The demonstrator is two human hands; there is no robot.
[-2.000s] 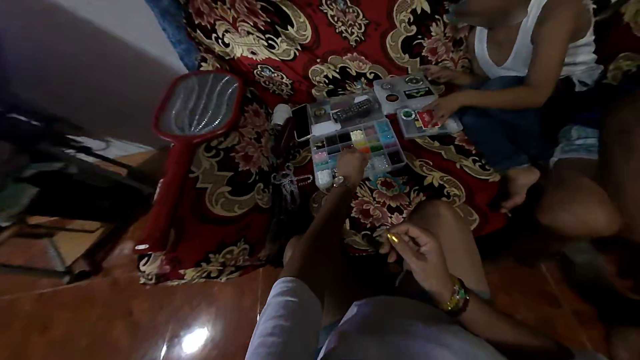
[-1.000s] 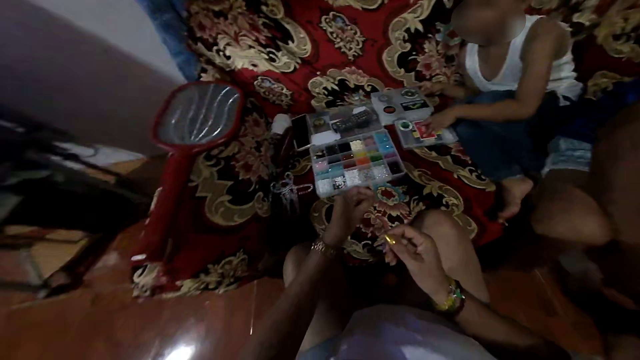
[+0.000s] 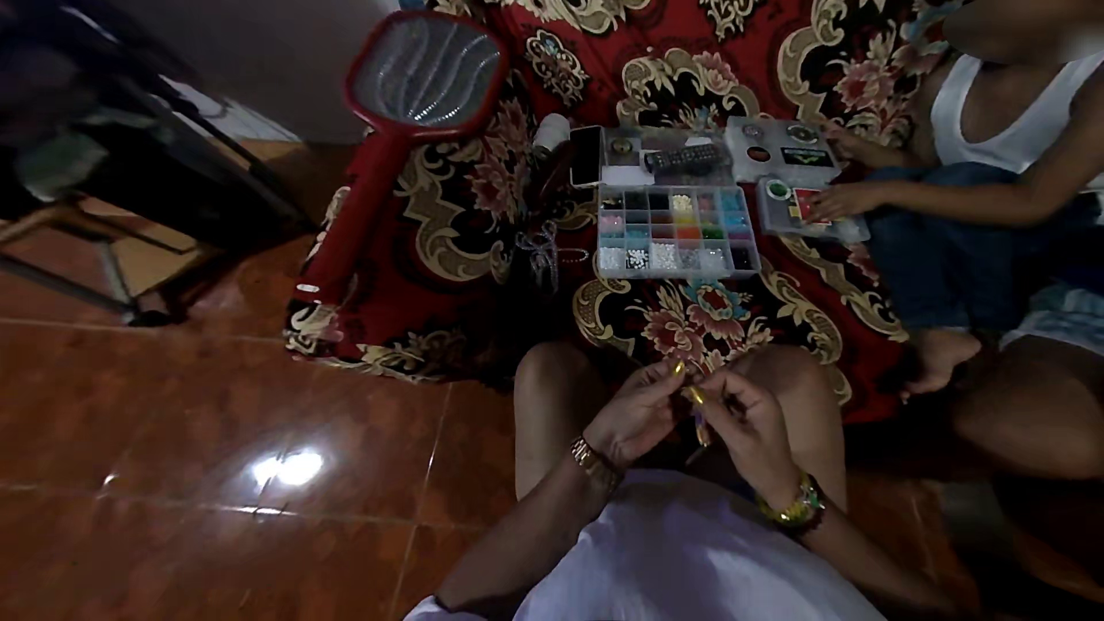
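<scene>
Over the lap, my left hand (image 3: pixel 638 410) has its thumb and fingertips pinched close to those of my right hand (image 3: pixel 746 423); whether it holds something is too small to tell. From my right fingers hangs a thin purplish strand (image 3: pixel 700 423). Gold spots show at the fingertips of both hands, perhaps painted nails. In front of the hands, on the patterned cover, lies an open compartment box (image 3: pixel 677 231) of small coloured beads, its clear lid (image 3: pixel 625 147) folded back. A remote control (image 3: pixel 686 159) rests on the lid.
Left of the box lie a phone (image 3: pixel 586 156), a white spool (image 3: pixel 552 134), a looped bead strand (image 3: pixel 542 250) and a red electric swatter (image 3: pixel 424 78). Two plastic cases (image 3: pixel 780 148) are at the right, where another person's hand (image 3: pixel 841 203) touches the nearer one.
My left hand was over the bead box, then drew back towards the lap. It is now beside my right hand, fingertips close together.
</scene>
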